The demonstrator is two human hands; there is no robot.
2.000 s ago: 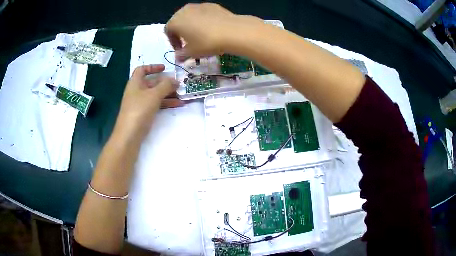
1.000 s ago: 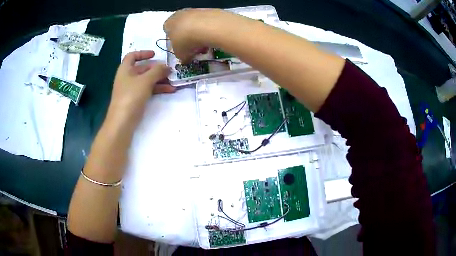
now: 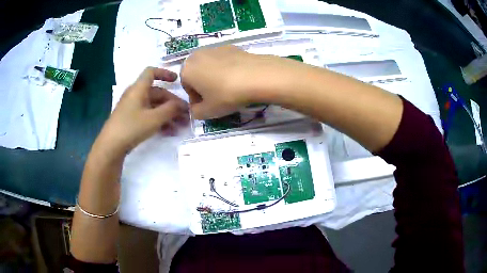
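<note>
Three white housings lie one behind another on white cloth. My right hand (image 3: 219, 82) is over the left part of the middle housing (image 3: 315, 125), fingers curled down; its fingertips and what they may hold are hidden. My left hand (image 3: 152, 109) is at that housing's left edge, fingers apart and slightly blurred, holding nothing visible. The near housing (image 3: 256, 221) shows a small circuit board (image 3: 220, 221), a main circuit board (image 3: 259, 178), a round-spot circuit board (image 3: 296, 173) and a black lead wire (image 3: 272, 203). The far housing (image 3: 256, 33) holds similar boards; its wire (image 3: 152, 19) loops over the left edge.
A green-labelled adhesive tube (image 3: 60, 76) and a paler tube (image 3: 77, 32) lie on cloth at the left. Flat silvery strips (image 3: 326, 21) extend right from the housings. A blue tool (image 3: 453, 106) lies at the right. A cardboard carton (image 3: 136, 248) is below the bench's near edge.
My hands have moved from the far housing to the middle one. The camera view has shifted, so the housings and tubes sit elsewhere in the picture. The far housing's boards are now uncovered.
</note>
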